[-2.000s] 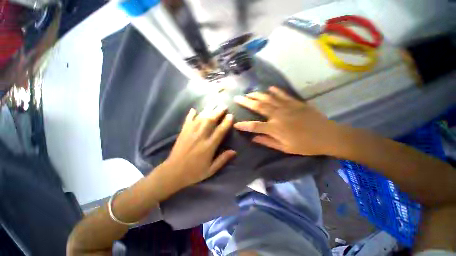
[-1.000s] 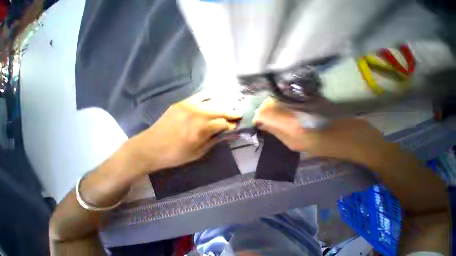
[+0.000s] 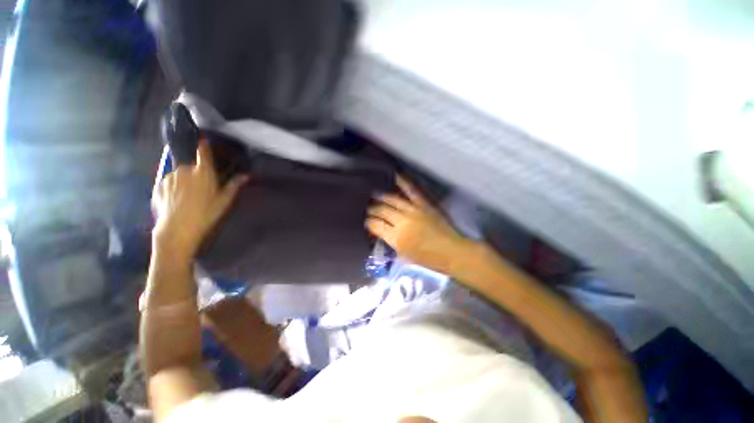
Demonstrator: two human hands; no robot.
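Note:
A dark grey garment panel [image 3: 285, 227] is spread over my lap, below the table edge. A second dark grey cloth [image 3: 256, 62] hangs at the table's left end, with a pale strip [image 3: 285, 139] showing between the two. My left hand [image 3: 192, 198] holds the panel's upper left corner, beside a small black part at its fingertips that is too blurred to name. My right hand [image 3: 409, 225] is at the panel's right edge with bent fingers, seeming to hold it. The undersides of the grips are hidden. The needle area is out of view.
The grey front edge [image 3: 529, 173] of the white table [image 3: 537, 66] slants down to the right. A pale part with a grey end [image 3: 709, 176] is at the far right. A dark blue object [image 3: 694, 376] is at lower right. Blurred blue-grey shapes fill the left.
The view has swung away from the needle area and scissors to the table's left end. Both hands have left the machine and are now on a dark panel over my lap.

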